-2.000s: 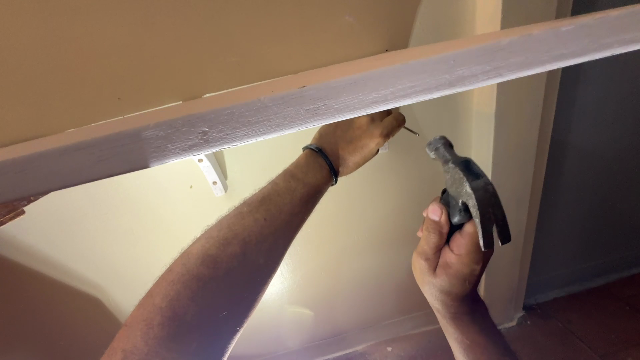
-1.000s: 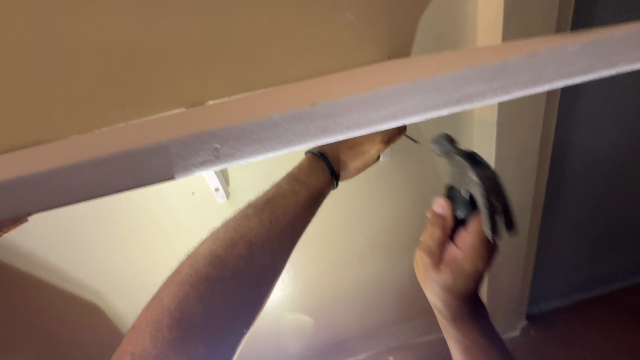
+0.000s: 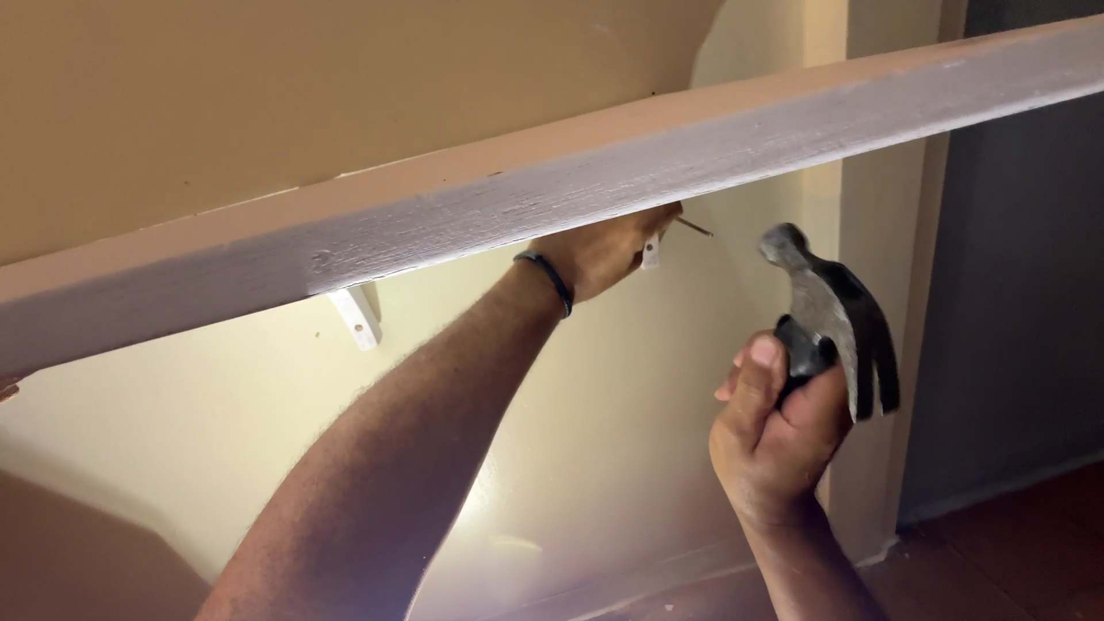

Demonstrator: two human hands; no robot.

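A painted wooden board crosses the view at a slant. My left hand, with a dark band at its wrist, is up against the board's lower edge and pinches a thin nail; the nail points out to the right, and the board partly hides the fingers. Beside these fingers a small white bracket shows. My right hand is closed around the black handle of a claw hammer. The hammer's striking face is to the right of the nail, apart from it, and its claw points down.
Another white bracket with a hole shows under the board on the left. Behind is a cream wall, with a vertical post at the right. A reddish floor lies at the lower right. At the far left edge is a small reddish-brown piece, unclear.
The hammer, blurred by motion one second ago, shows more sharply now. Both hands keep their holds in about the same places.
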